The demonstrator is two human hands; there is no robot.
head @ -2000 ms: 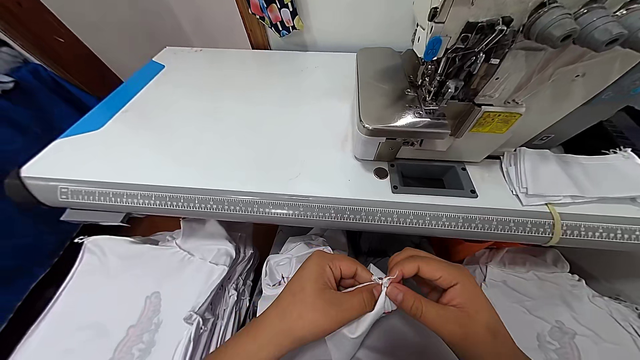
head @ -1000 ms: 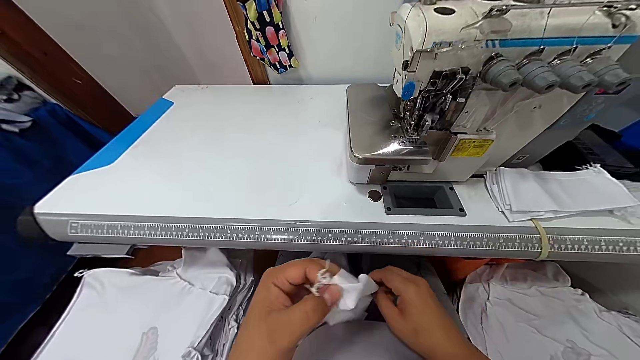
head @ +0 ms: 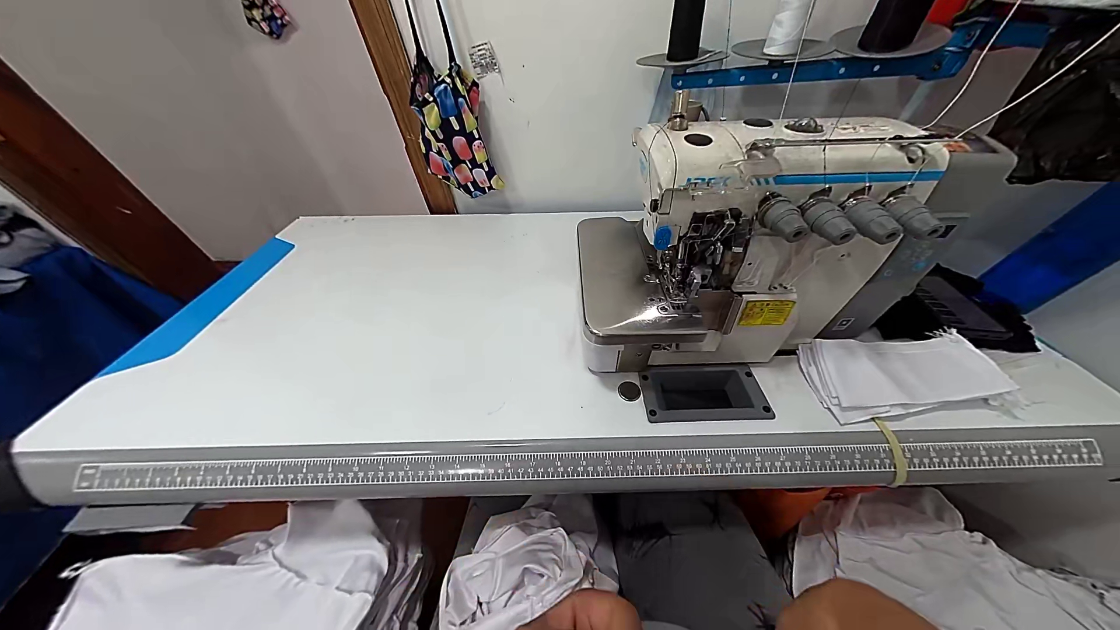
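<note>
At the bottom edge of the head view, my left hand (head: 588, 610) shows only in part, beside a crumpled white fabric piece (head: 516, 560). My right hand (head: 850, 605) is also cut off by the bottom edge, near the white garments (head: 936, 551) at the lower right. The fingers of both hands are out of view, so what they hold is hidden. Grey cloth (head: 700, 551) lies between them. Above stands an overlock sewing machine (head: 840, 254) on a white table (head: 420, 332), with a stack of white fabric pieces (head: 901, 376) at its right.
A measuring scale (head: 542, 468) runs along the table's front edge, with a yellowish band (head: 894, 455) around it. A recessed grey tray (head: 709, 394) sits before the machine. White garments (head: 236, 586) are piled at lower left. A patterned bag (head: 455, 131) hangs on the wall.
The view has tilted up, bringing the thread spools into sight. My hands, earlier together on a small white fabric piece, are now mostly below the frame and farther apart.
</note>
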